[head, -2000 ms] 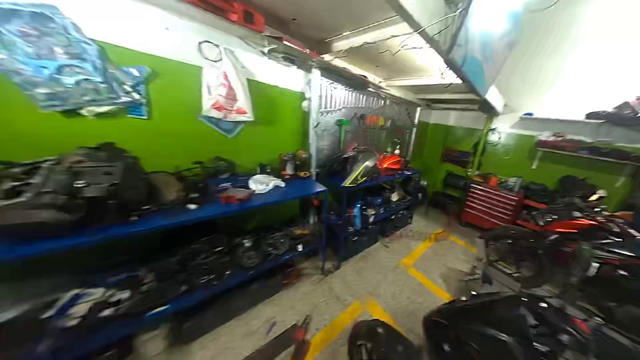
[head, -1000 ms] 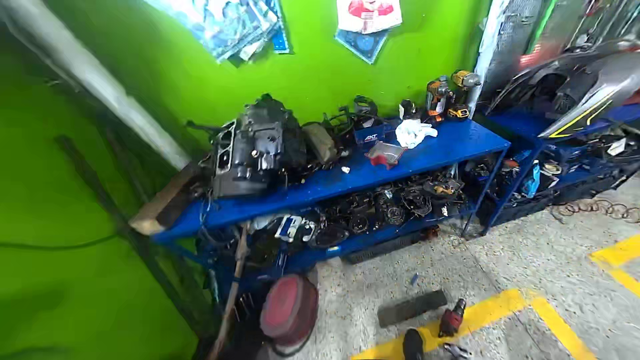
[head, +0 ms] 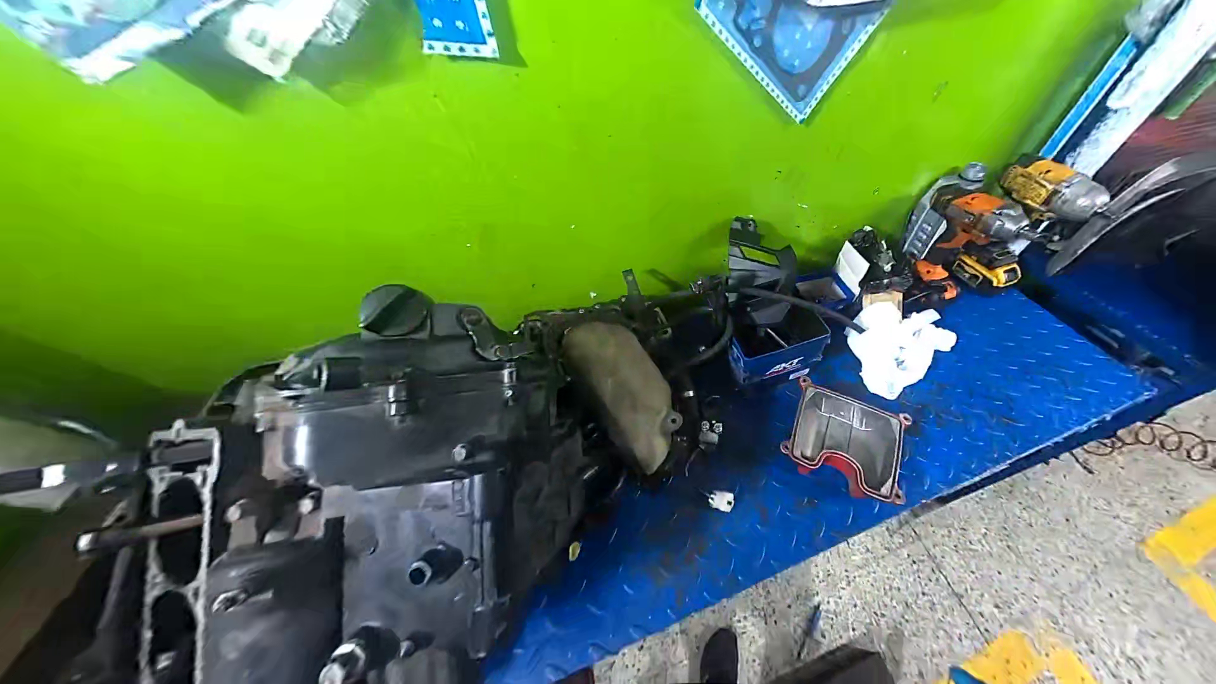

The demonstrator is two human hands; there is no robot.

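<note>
Neither of my hands shows in the head view. A dark motorcycle engine block fills the lower left, lying on a blue tread-plate bench. Beside it on the right is a dusty brown metal part. A cover with a red rim lies hollow side up near the bench's front edge. Behind that cover are a small blue box and a crumpled white cloth or paper. An orange cordless power tool and a yellow one stand at the bench's far right.
A green wall rises behind the bench, with blue-and-white packets hung on it. Below the front edge is a speckled floor with yellow markings. The dark tip of a shoe shows at the bottom. A coiled hose lies at right.
The view has swung left from the wider workshop and come close to the bench, so the engine block now looms large at the left. Nothing on the bench has plainly moved.
</note>
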